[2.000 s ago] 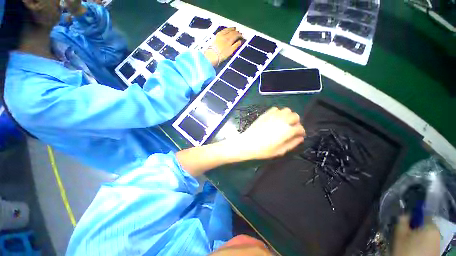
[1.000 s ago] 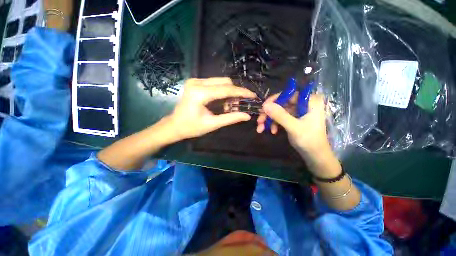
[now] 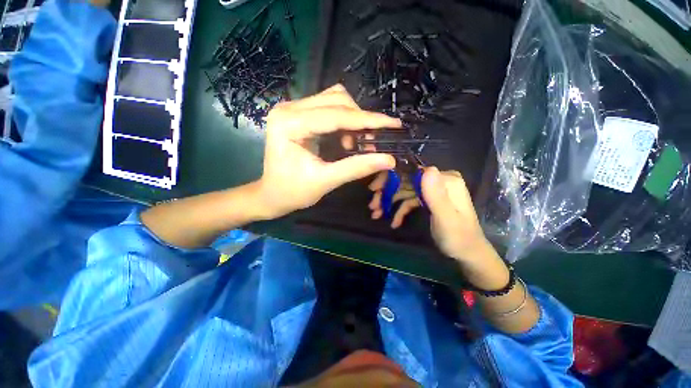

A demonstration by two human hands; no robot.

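Observation:
My left hand pinches an untrimmed moulded part, a set of thin dark parallel bars, between thumb and fingers. My right hand holds blue-handled side cutters just below the part; their jaws point up towards its bars and are too blurred to tell if they touch it. Both hands are over the black tray. Small black plastic pieces lie heaped in the tray beyond the hands.
A pile of black sticks lies on the green surface left of the tray. A white carrier strip is further left, beside another person's blue sleeve. Right of the tray is a clear plastic bag with a white label and green sticker.
The view has turned from the side to the bench in front. My right hand came from the bag to my left hand; the cutters have since moved lower and left, and the part is now pinched level.

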